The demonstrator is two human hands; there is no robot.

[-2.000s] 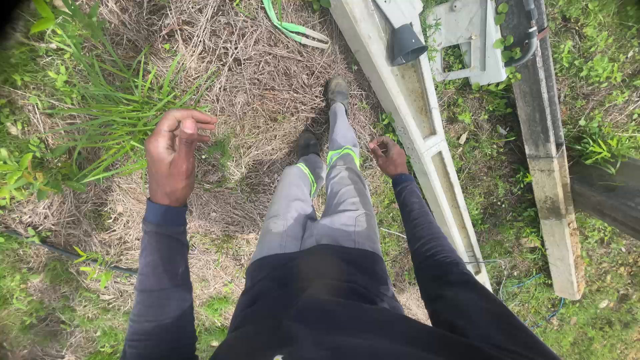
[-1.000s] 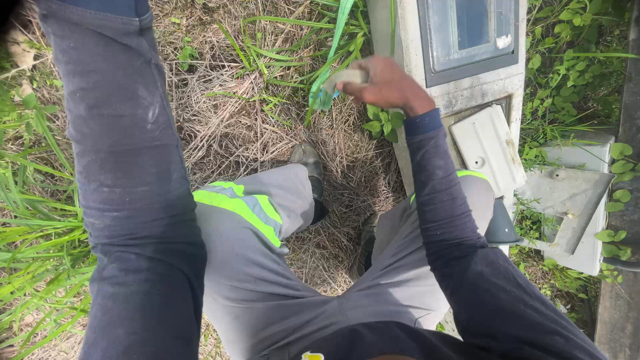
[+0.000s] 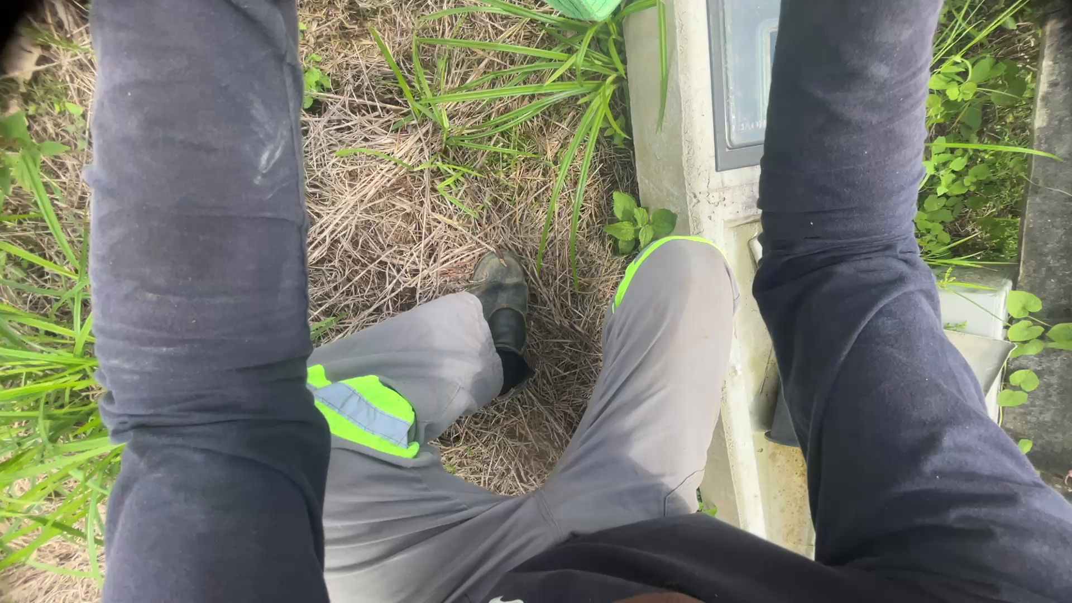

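Note:
Both my forearms, in dark blue sleeves, reach past the top edge of the head view, so my left hand and my right hand are outside the picture. Between the arms, a green fabric item (image 3: 584, 7), perhaps a strap, is cut off by the top edge. A concrete post (image 3: 657, 151) lies right of my legs, with a clear-windowed meter box (image 3: 748, 84) set in it, partly behind my right sleeve. What either hand touches is hidden.
My legs in grey trousers are bent, one dark boot (image 3: 502, 289) on dry grass. Long green grass (image 3: 578, 84) grows beside the post. At the right are a light grey panel (image 3: 976, 306), leafy weeds (image 3: 976, 184) and a second concrete beam (image 3: 1047, 209).
My right hand, seen a second ago at the green strap with something pale in its fingers, has moved up out of view. My legs went from standing to bent, and the view is closer to the ground.

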